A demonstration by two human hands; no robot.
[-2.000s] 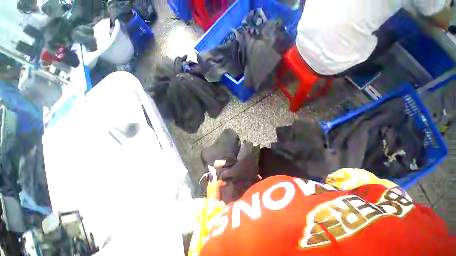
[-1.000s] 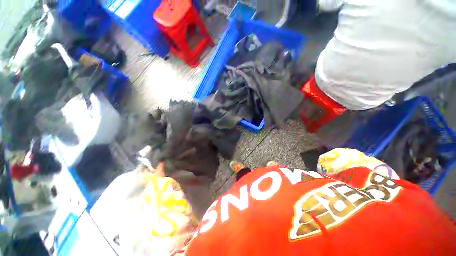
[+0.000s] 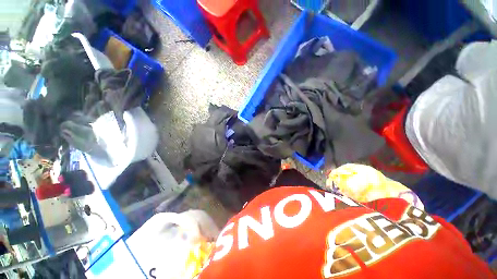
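A pile of dark grey cloth [image 3: 234, 163] lies on the floor in front of me, with a small blue-and-white strip on it. It touches a blue crate [image 3: 256, 90] heaped with dark grey garments [image 3: 321, 103] that hang over its near edge. My printed yellow oversleeves show at the lower left [image 3: 199, 259] and right of my red shirt [image 3: 365, 182]. Neither hand can be made out. A small orange-toned patch by the cloth's lower right is too unclear to name.
A red stool [image 3: 237, 27] stands beyond. A person in pale clothing [image 3: 458, 122] sits on another red stool [image 3: 406, 139] at the right. At the left are a white table [image 3: 117, 256], a white rounded container [image 3: 139, 136] and dark cloth. A blurred white shape [image 3: 169, 234] is near my left sleeve.
The view has swung; the crate and seated person appear farther right than in the first frame. My left hand, seen at the dark cloth with a pale strip before, is out of sight.
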